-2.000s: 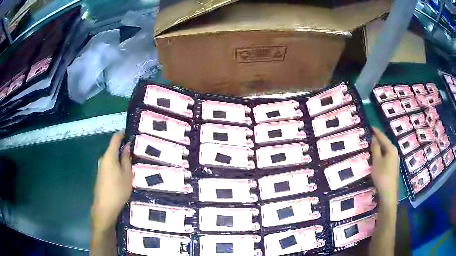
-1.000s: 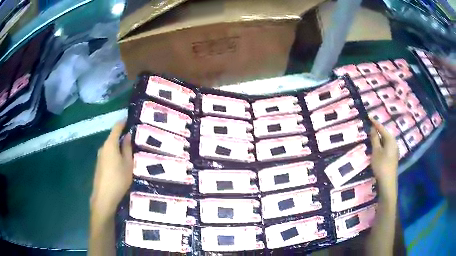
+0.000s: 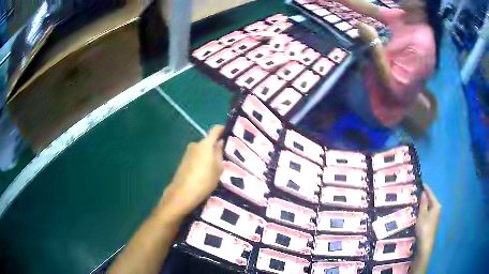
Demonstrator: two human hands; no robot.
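A black blister tray (image 3: 272, 184) filled with rows of pink-white housings is held up in front of me, bent so that its middle sags. Each housing has a small dark square, and some squares sit tilted. My left hand (image 3: 199, 167) grips the tray's left edge. My right hand (image 3: 426, 222) grips the right edge and is partly hidden behind it. One housing (image 3: 394, 222) near the right edge lies askew in its pocket. The tray's bottom edge is cut off by the picture.
Another filled tray (image 3: 271, 59) lies on the green bench (image 3: 102, 198) ahead, with a further tray (image 3: 335, 18) beyond. A person in a pink top (image 3: 410, 59) is at the right. A brown carton (image 3: 80, 80) and pale post (image 3: 178, 32) stand at left. Blue floor (image 3: 456, 160) shows right.
The view has swung right, so the carton has shifted left and the neighbouring person and floor now show. The held tray has turned and bent more, still between both hands.
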